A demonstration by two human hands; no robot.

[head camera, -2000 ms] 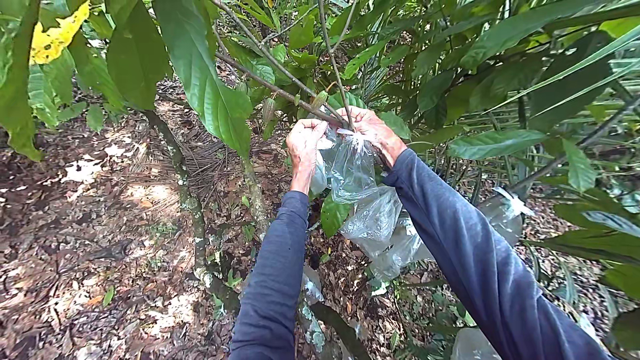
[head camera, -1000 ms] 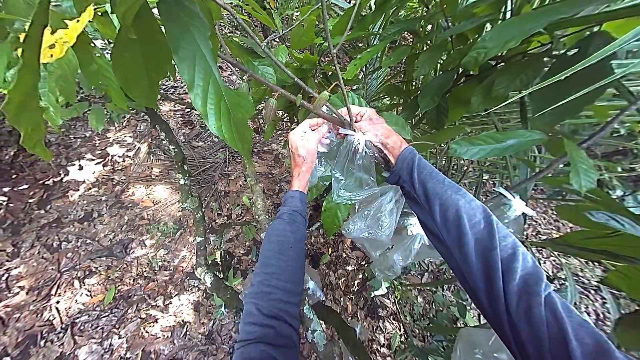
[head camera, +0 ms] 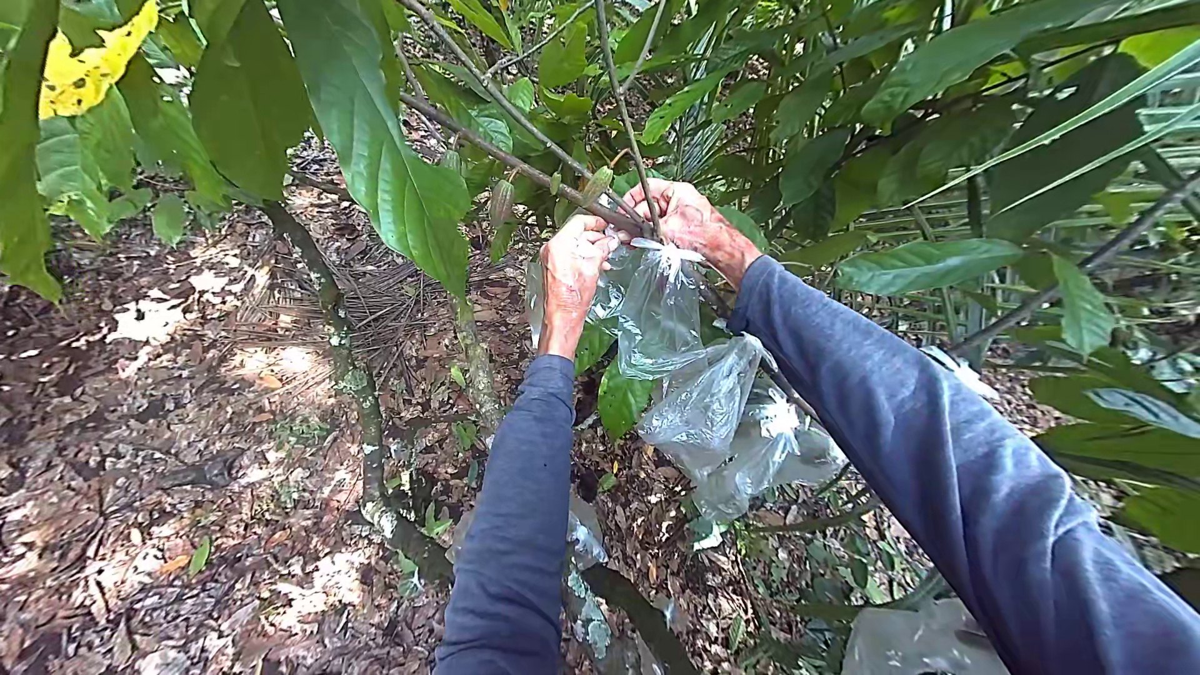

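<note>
My left hand (head camera: 574, 272) pinches the gathered top of a clear plastic bag (head camera: 607, 292) just under a thin tree branch (head camera: 534, 173). My right hand (head camera: 689, 223) is at the same spot on the far side of the branch, its fingertips partly hidden behind the wood. Between and below the hands hangs another clear bag (head camera: 661, 314), tied at its neck with a white strip (head camera: 667, 251). Several more clear bags (head camera: 708, 403) hang lower, under my right forearm. Small green cacao pods (head camera: 596, 186) grow on the branch beside my fingers.
Large green leaves (head camera: 384, 141) hang at the upper left, near a yellow leaf (head camera: 94, 70). A lichen-spotted trunk (head camera: 352, 375) rises at the left from leaf litter (head camera: 169, 450). Another plastic bag (head camera: 923, 642) shows at the lower right. Dense foliage lies behind my hands.
</note>
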